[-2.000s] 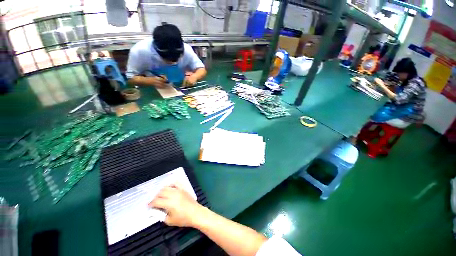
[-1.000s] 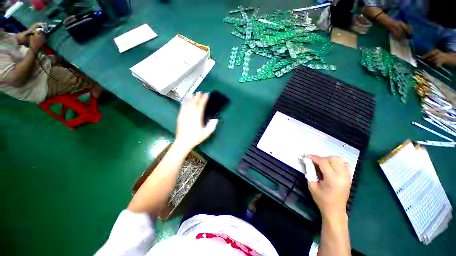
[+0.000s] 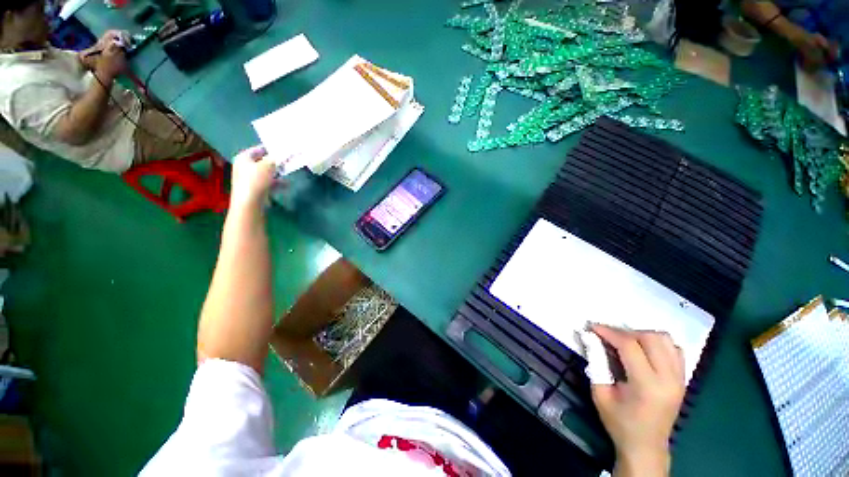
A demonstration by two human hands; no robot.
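Observation:
A white panel (image 3: 596,289) lies flat across the ribbed black base (image 3: 652,200). My right hand (image 3: 642,377) rests on its near right part, fingers curled, with a white covering on the thumb. I see nothing held between thumb and fingers. My left hand (image 3: 253,172) is at the near left corner of the left panel stack (image 3: 330,116). Its fingers close on the corner of a top panel, which sits shifted from those below. The fingertips are small and blurred. Orange-brown strips show at the stack's far edge.
A lit smartphone (image 3: 400,208) lies between stack and base. A small white card (image 3: 281,62) is beyond the stack. Green PCB strips (image 3: 559,74) are heaped beyond the base. Another panel stack (image 3: 810,382) is at right. A scrap box (image 3: 321,359) stands below the table edge. Other people sit at the benches.
My left hand has moved left from the phone to the stack's corner, uncovering the phone, its screen now lit. The stack's top panels have shifted. My right hand stays on the white panel.

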